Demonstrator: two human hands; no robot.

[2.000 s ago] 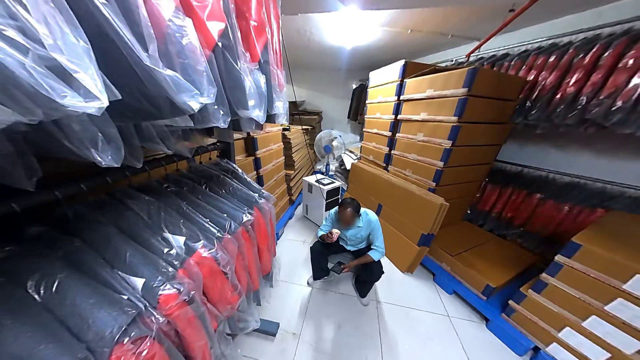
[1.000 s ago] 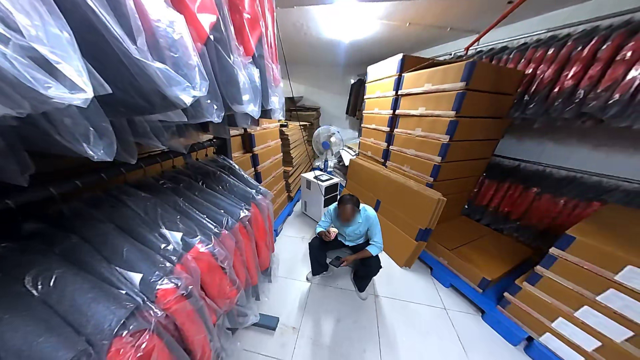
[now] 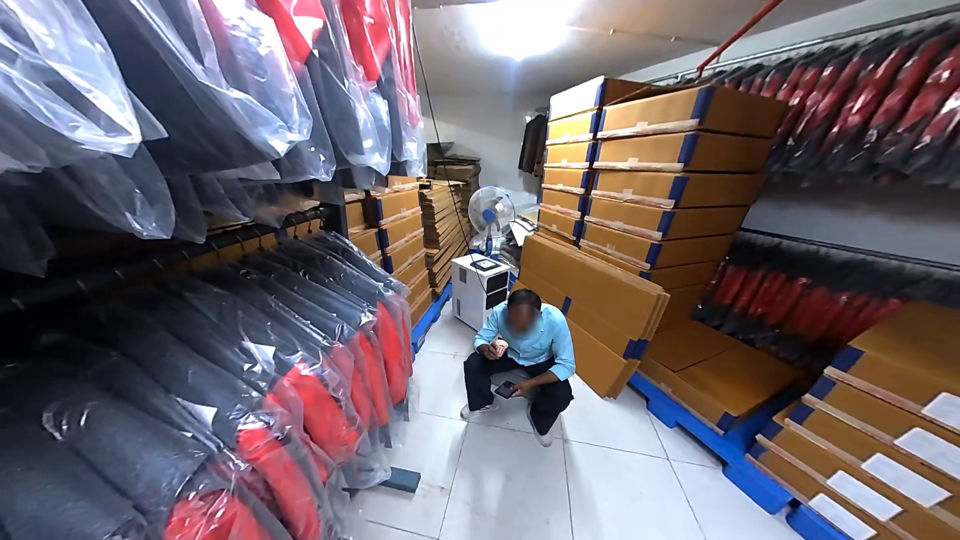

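Note:
Neither my left hand nor my right hand shows in the head view, so what they hold or touch is hidden. At the left, dark and red garments in clear plastic covers (image 3: pixel 300 405) hang on hangers from a dark rail (image 3: pixel 172 255). More covered garments (image 3: pixel 225 82) hang above them, close to the camera. Near the middle a person in a light blue shirt (image 3: pixel 551 337) squats on the tiled floor. That person holds a small cup (image 3: pixel 499 346) near the face and a dark phone (image 3: pixel 506 389) low over the knees.
Cardboard boxes (image 3: pixel 675 202) with blue corners rise in stacks on blue pallets (image 3: pixel 679 424) at the right. Flat cardboard (image 3: pixel 592 285) leans against them. Behind the person stand a white cabinet (image 3: pixel 469 292) and a fan (image 3: pixel 491 214). A rack foot (image 3: pixel 403 480) juts over the floor.

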